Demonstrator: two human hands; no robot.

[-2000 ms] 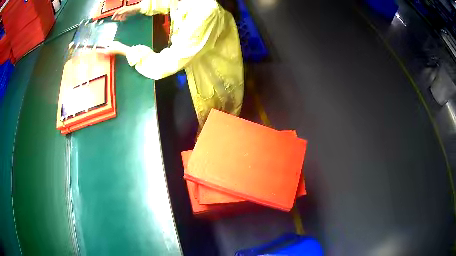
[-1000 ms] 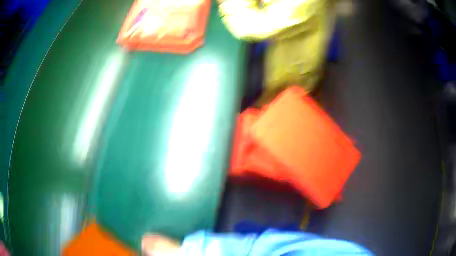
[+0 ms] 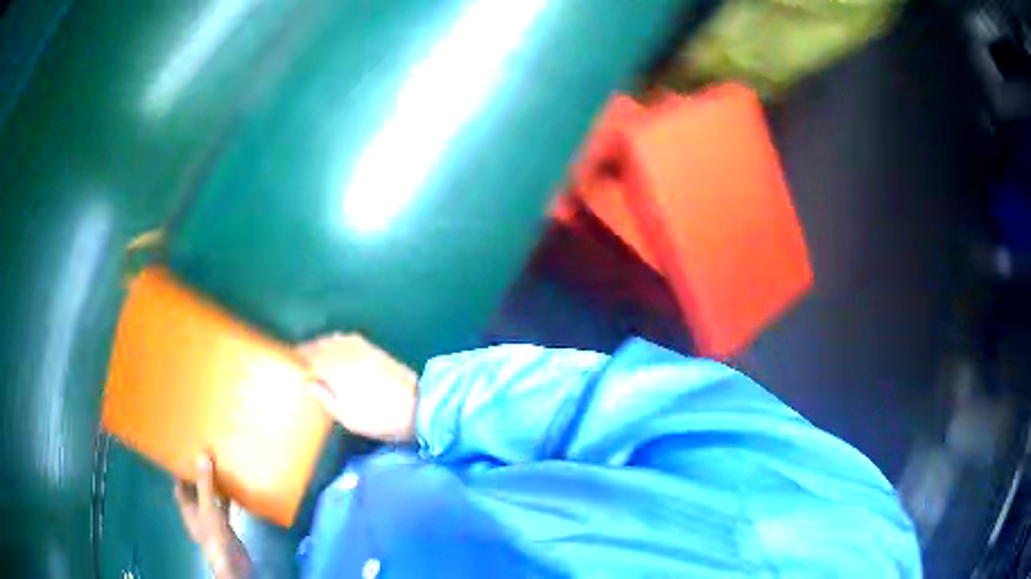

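Observation:
An orange tray [image 3: 209,396] lies tilted over the green bench at the lower left. My right hand [image 3: 364,387], in a blue sleeve, holds its right edge near a corner. My left hand [image 3: 215,523] is at its near edge, with a finger over the top face; the rest is cut off or blurred. The tray's underside is hidden, so I cannot tell whether it is one tray or several.
The green bench [image 3: 328,271] curves away ahead. Red trays [image 3: 724,215] are stacked askew beside its right edge, near a person's yellow coat [image 3: 780,45]. A yellowish loop [image 3: 147,241] lies beyond the orange tray.
My view has swung down and left. The orange tray and both my hands have come into view at the lower left. The red-cavity trays with panels on the bench have left the picture.

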